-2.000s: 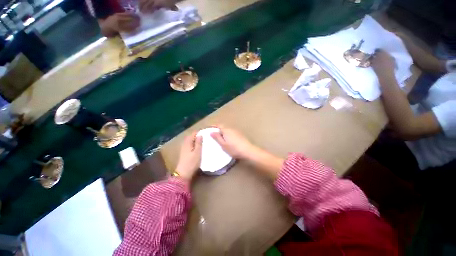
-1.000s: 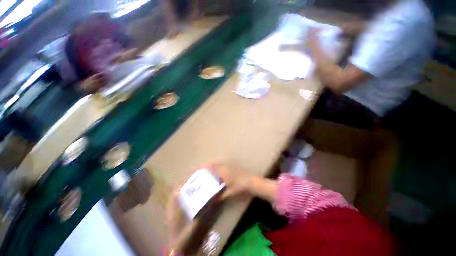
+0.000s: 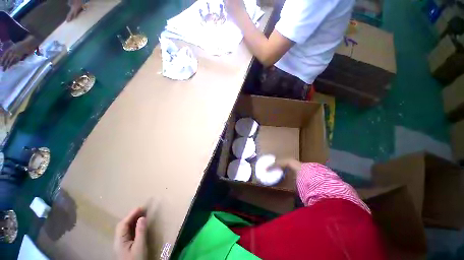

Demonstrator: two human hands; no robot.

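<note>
My right hand (image 3: pixel 289 165) is inside an open cardboard carton (image 3: pixel 311 121) below the bench, with its fingers on a round white wrapped piece (image 3: pixel 268 170); the hand and piece are slightly blurred. Three more wrapped pieces (image 3: pixel 244 148) stand in a row along the carton's left side. A flat cardboard layer lies beneath them. My left hand (image 3: pixel 133 234) is over the bench near its front edge, fingers slightly curled and apart, holding nothing.
The green belt (image 3: pixel 102 58) carries gold fittings (image 3: pixel 81 85). A small white block (image 3: pixel 39 207) is by a dark patch. Crumpled tissue (image 3: pixel 179 62) lies near a neighbour's paper stack (image 3: pixel 193 25). A person in white sits beyond the carton. Other cartons (image 3: pixel 430 175) stand at right.
The view has turned right and down. The wrapped piece, earlier held in both hands over the bench, is now in the carton with my right hand. My left hand has let go of it.
</note>
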